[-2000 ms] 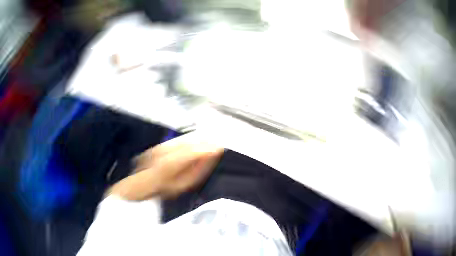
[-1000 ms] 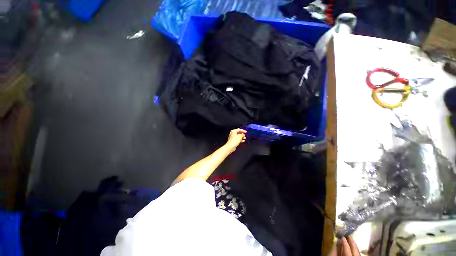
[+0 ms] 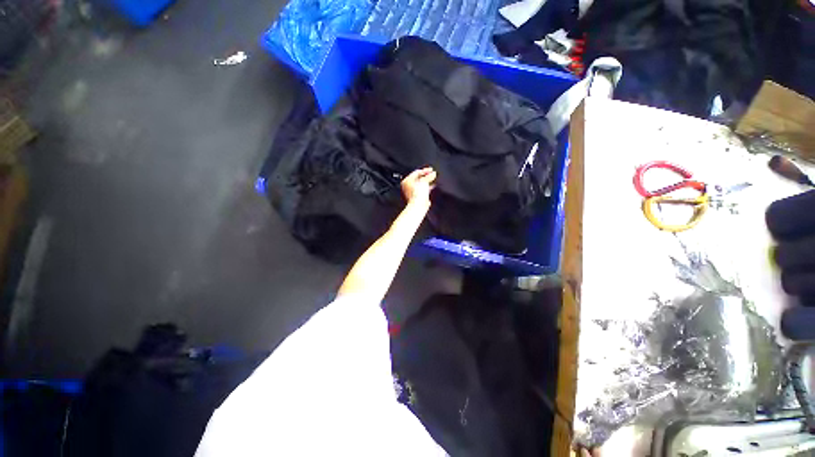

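Observation:
Black garments (image 3: 447, 116) fill a blue crate (image 3: 556, 205) and hang over its left side. My left hand (image 3: 418, 184) is stretched out over the garments, beside a small white mark on the cloth. Its fingers look bent, but the hand is small and I cannot tell whether they grip cloth. Only a sliver of my right hand (image 3: 585, 452) shows at the bottom edge, by the table's wooden edge; the rest is out of the picture.
The white table (image 3: 617, 259) on the right bears red and yellow scissors (image 3: 675, 196), crumpled clear plastic (image 3: 715, 348), dark spools (image 3: 793, 254) and part of a machine bed (image 3: 742, 439). Dark cloth (image 3: 483, 366) hangs beside the table. Grey floor (image 3: 161, 178) lies left.
My left hand has moved from the crate's near rim up over the garments. The view has shifted slightly, and less of my right hand shows.

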